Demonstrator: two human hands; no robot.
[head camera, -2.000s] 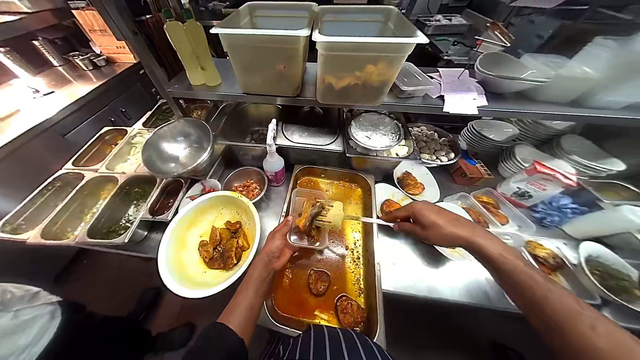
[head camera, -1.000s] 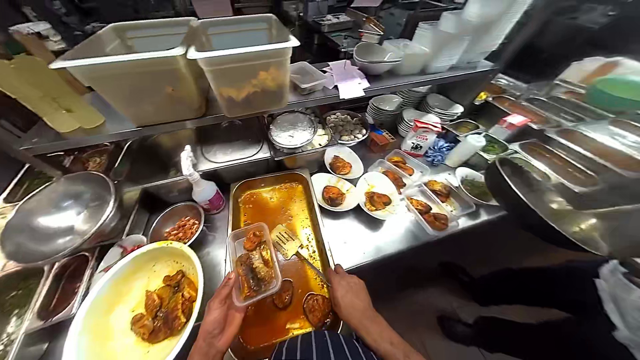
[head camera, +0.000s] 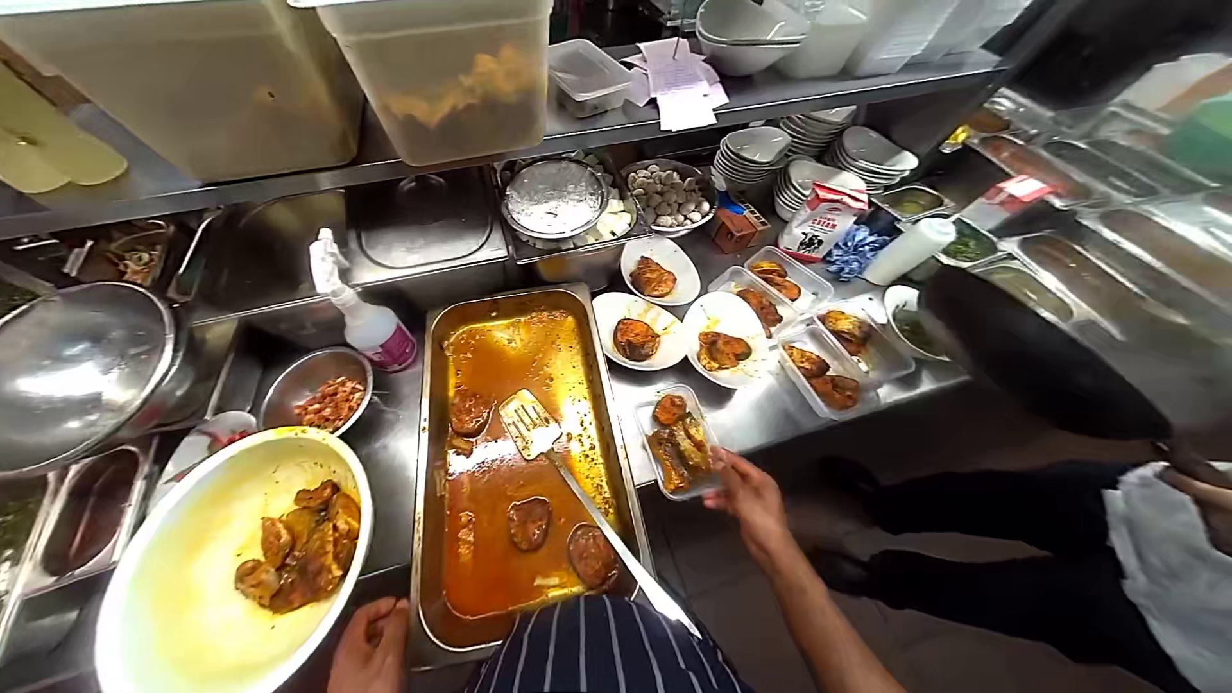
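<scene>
My right hand (head camera: 753, 502) grips the lower right edge of a clear plastic container (head camera: 678, 445) with cooked pieces in it, at the counter's edge right of the tray. A slotted turner (head camera: 529, 425) rests in a steel tray (head camera: 435, 414) of orange-brown sauce, its handle slanting over the near right rim toward a striped apron. Several browned pieces lie in the sauce. At the tray's near left corner is my left hand (head camera: 371, 647), its fingers curled and partly cut off by the frame; whether it holds anything cannot be seen. Beside it stands a white oval bowl (head camera: 183, 568) of cooked pieces.
White bowls (head camera: 640, 361) and plastic containers (head camera: 818, 409) of cooked pieces stand on the right. Behind the tray are a spray bottle (head camera: 371, 322) and a steel bowl of diced food (head camera: 327, 395). A shelf (head camera: 462, 125) crosses above. At right a person holds a dark pan (head camera: 1039, 356).
The container has gone from my left hand to my right and moved right, from above the tray to the counter's edge. My right hand has let go of the turner, which now rests in the tray.
</scene>
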